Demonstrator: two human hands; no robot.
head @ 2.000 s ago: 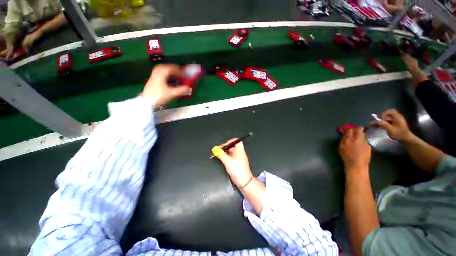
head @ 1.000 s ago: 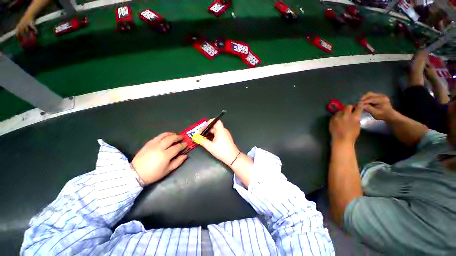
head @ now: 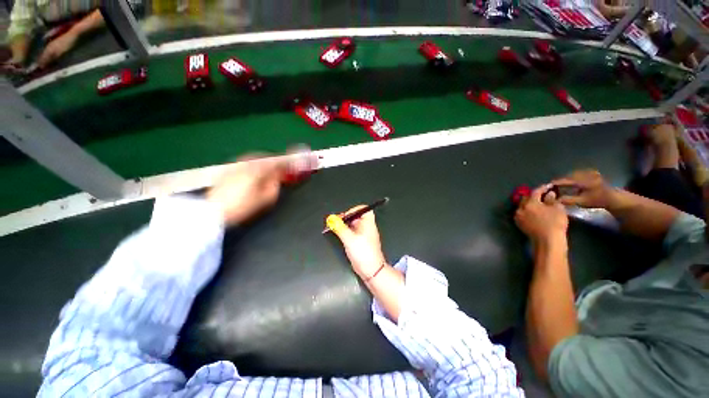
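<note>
My left hand [head: 247, 189] is blurred and holds a red labelled product unit [head: 295, 167] over the white belt edge rail [head: 435, 143]. The unit's pale label is smeared by motion. My right hand [head: 364, 239] holds a slim pen-like tool [head: 368, 212] with a black shaft and a yellow section at the fingers. The tool is above the dark worktop [head: 420, 202], to the right of the unit and apart from it.
The green belt [head: 256, 105] beyond the rail carries several red units [head: 358, 112]. A grey metal post [head: 58, 148] stands at left. A neighbour's hands [head: 553, 208] work on a red item at right. Another person's arms [head: 66, 43] show at far left, beyond the belt.
My left hand has lifted the red unit off the worktop area and moved it forward to the rail. My right hand with the tool has moved slightly right and down, away from the unit. The view has shifted.
</note>
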